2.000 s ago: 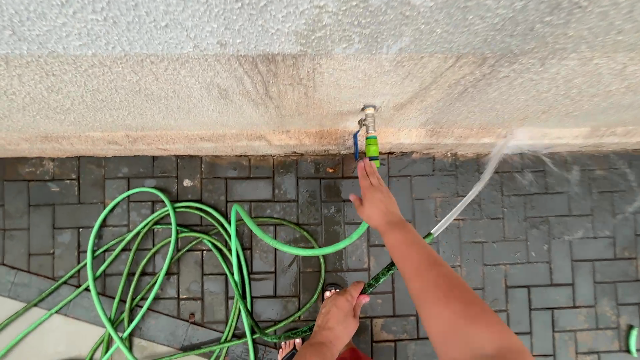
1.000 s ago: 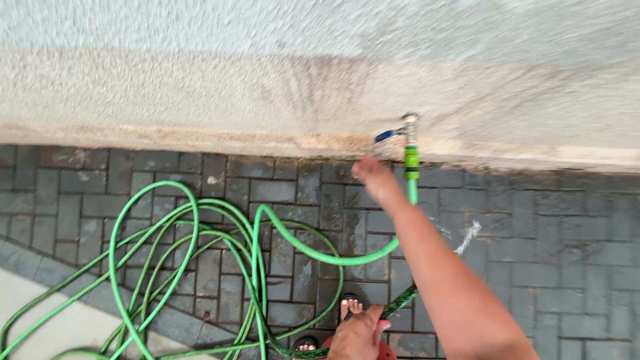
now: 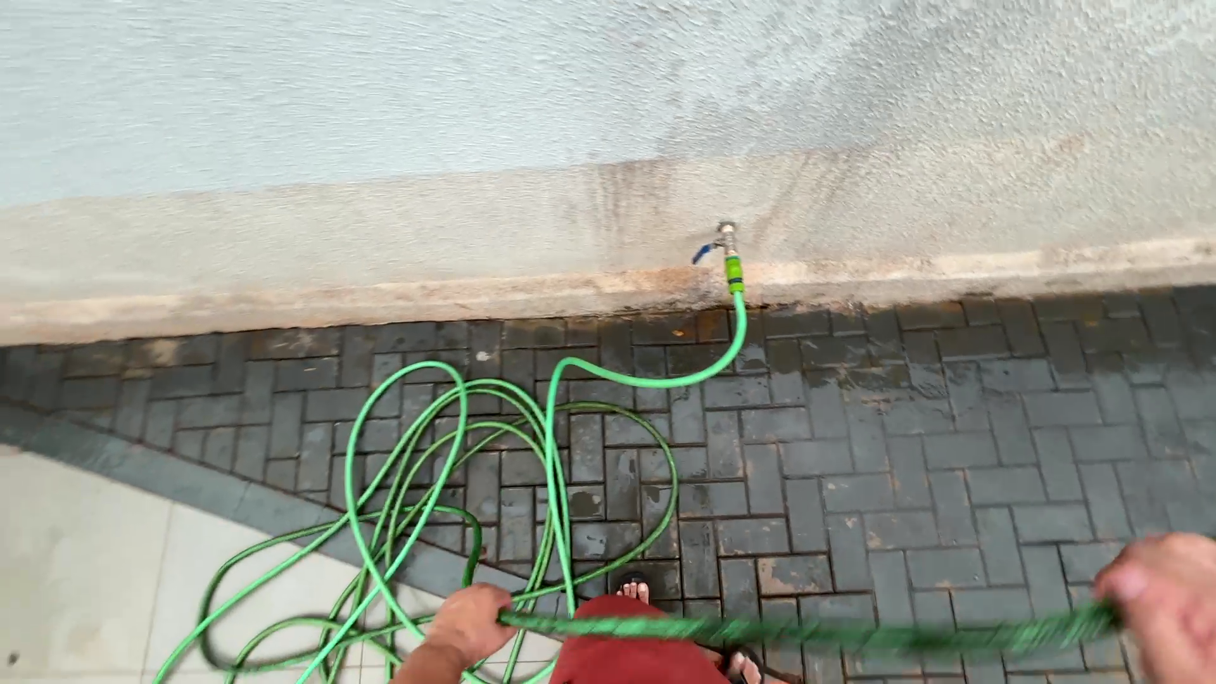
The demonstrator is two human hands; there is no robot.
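Note:
My left hand (image 3: 465,622) is closed around the darker green garden hose (image 3: 665,628) at the bottom centre-left. At the lower right my right hand (image 3: 1168,594), blurred and partly cut off, grips the same hose, and the stretch between them hangs nearly level across my red shorts (image 3: 636,655). Loose loops of lighter green hose (image 3: 551,446) lie on the ground at left. From them one length curves up to a bright green hose connector (image 3: 734,274) on the metal wall tap (image 3: 728,236), whose blue lever (image 3: 704,253) angles down to the left.
A textured wall (image 3: 427,228), stained near its base, runs across the top. Dark wet paving bricks (image 3: 883,456) cover the ground, bordered at lower left by pale tiles (image 3: 85,541). My sandalled feet (image 3: 635,589) show at the bottom.
My right hand has left the area by the tap and now holds the hose at lower right. The blue lever has swung outward from beside the tap. The water jet seen earlier no longer shows.

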